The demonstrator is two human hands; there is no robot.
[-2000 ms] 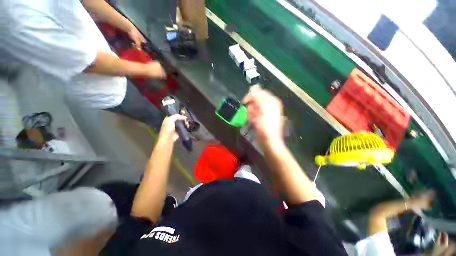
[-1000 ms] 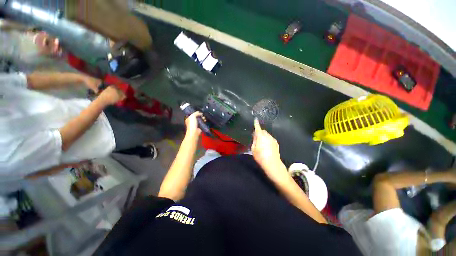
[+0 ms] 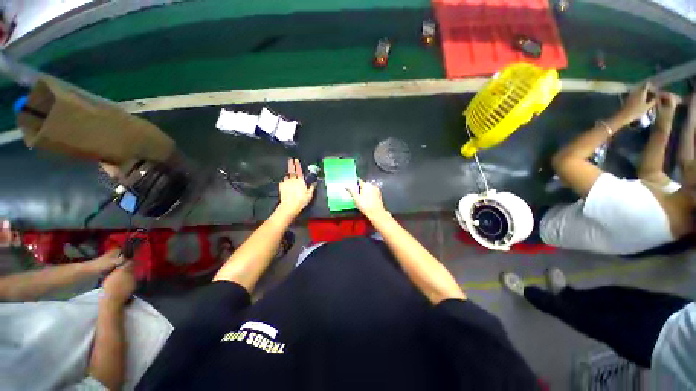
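Note:
A green flat rectangle (image 3: 340, 183) lies on the dark bench top in front of me. My right hand (image 3: 366, 197) has its fingers on the right lower edge of it. My left hand (image 3: 295, 189) is just left of it, fingers extended, beside a black tool (image 3: 311, 176); whether the hand grips the tool cannot be told. The round mesh disc (image 3: 391, 154) lies on the bench to the right of the green rectangle. White blocks in a row (image 3: 257, 124) lie further back on the left.
A yellow fan (image 3: 510, 108) and white fan (image 3: 494, 220) are on the right. A red tray (image 3: 497, 34) lies on the green conveyor belt (image 3: 305, 46) with small dark parts. A cardboard box (image 3: 99, 126) stands left. People sit on both sides. A red stool (image 3: 338, 229) is at the bench edge.
The view has turned. My right hand has moved from the mesh disc to the rectangle, which now shows its green face. My left hand has opened its fingers and is over the bench with the tool.

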